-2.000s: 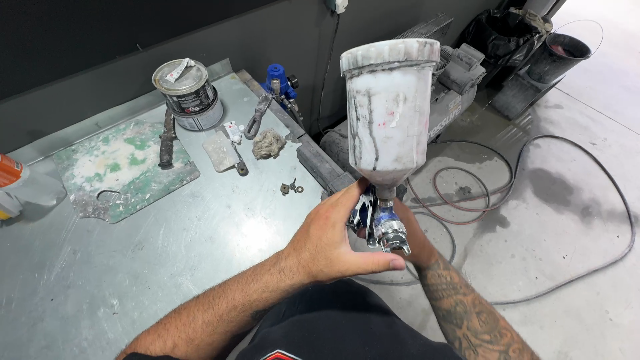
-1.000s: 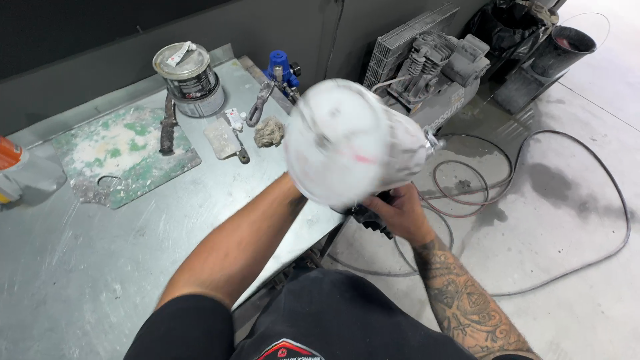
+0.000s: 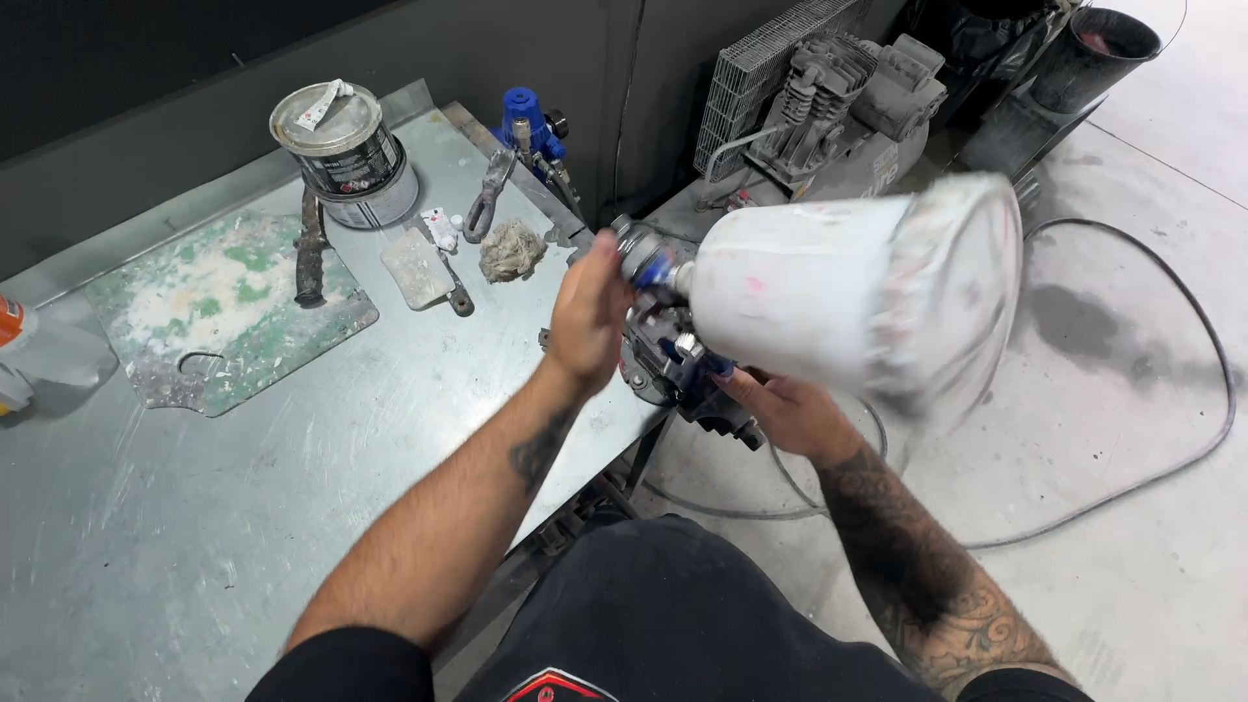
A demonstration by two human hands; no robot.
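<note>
A gravity-feed spray gun (image 3: pixel 655 258) with a large white paint cup (image 3: pixel 809 283) is tipped over, the cup lying toward the right and its lidded end blurred. My left hand (image 3: pixel 590 317) has its fingers around the gun's metal air cap end. On the handle side, near a blue knob, my right hand (image 3: pixel 790 409) grips the gun's lower body. Beneath the gun is a dark vise (image 3: pixel 648 361) at the bench corner; whether the gun touches it I cannot tell. Part of the gun's handle is hidden by the cup and hands.
The metal bench (image 3: pixel 292 507) carries a stained green spreading board (image 3: pixel 234 292), stacked tins (image 3: pixel 336 146), a scraper (image 3: pixel 419 268), pliers (image 3: pixel 490 195), a crumpled rag (image 3: pixel 512 251) and a plastic bottle (image 3: pixel 58 346). A blue air regulator (image 3: pixel 526 122) sits behind. An air compressor (image 3: pixel 829 107) and hose (image 3: pixel 1224 370) are at right.
The cup stood upright two seconds ago, then tilted with its lid toward me, and now points right. My left hand has come into view at the gun's front end.
</note>
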